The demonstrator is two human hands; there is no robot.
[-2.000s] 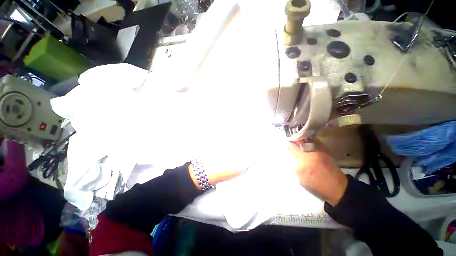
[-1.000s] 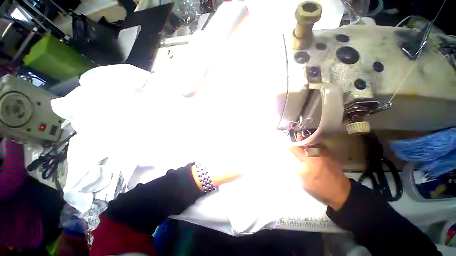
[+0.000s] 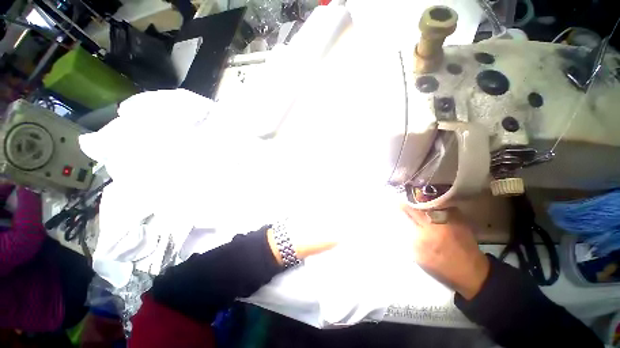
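Observation:
White fabric [image 3: 183,163], heavily overexposed, covers the table and is heaped to the left of the sewing machine [image 3: 469,95]. My right hand [image 3: 449,248] is beside the needle area, its fingertips at the presser foot, partly hidden by the machine's guard and glare. My left hand [image 3: 316,243] lies on the fabric to the left; its fingers are lost in the glare, so its grip cannot be told. A patterned metal watch band is on my left wrist. The needle is not clearly visible.
Black shears [image 3: 534,248] lie right of my right hand, near a white-rimmed tray [image 3: 584,265]. Blue yarn [image 3: 591,216] hangs at the right. A printed ruler [image 3: 421,313] runs along the front edge. A person [image 3: 30,272] and a green box [image 3: 85,78] are at left.
The whole view has shifted, so the machine appears further right and slightly lower. Both hands stay in nearly the same places against the fabric and machine.

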